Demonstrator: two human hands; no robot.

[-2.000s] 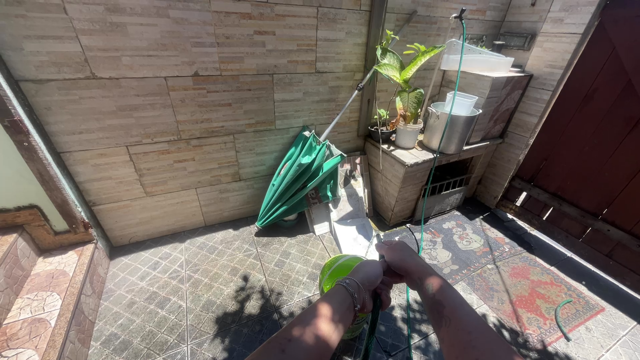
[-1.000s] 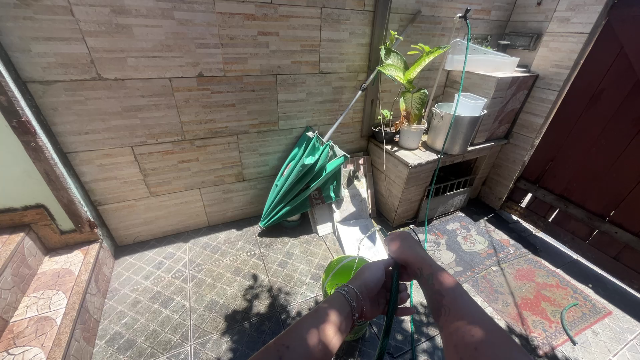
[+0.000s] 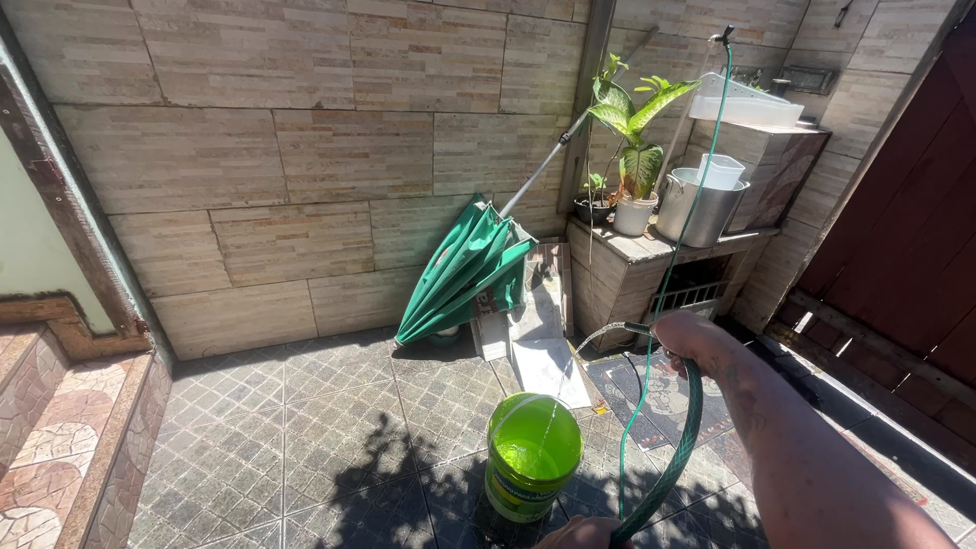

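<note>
My right hand [image 3: 686, 339] is closed round a green garden hose [image 3: 681, 450] close to its open end. From that end a thin stream of water arcs to the left and falls into a lime-green plastic bucket [image 3: 526, 484], which stands upright on the tiled floor with some water inside. At the bottom edge my left hand [image 3: 583, 534] is partly cut off by the frame; the lower part of the hose passes at its fingers, and its grip is mostly hidden. A thinner green hose [image 3: 713, 145] hangs from a tap [image 3: 724, 34] and runs down behind my right hand.
A folded green parasol [image 3: 465, 282] leans on the tiled wall beside some loose tiles [image 3: 545, 358]. Potted plants [image 3: 637, 213] and a metal pot [image 3: 698, 210] stand on a tiled ledge. Mats [image 3: 686, 404] lie at the right, steps [image 3: 69, 404] at the left.
My hands were together over the bucket; now they are apart, the right one up and to the right, the left one low. The bucket and the water stream have come into plain sight.
</note>
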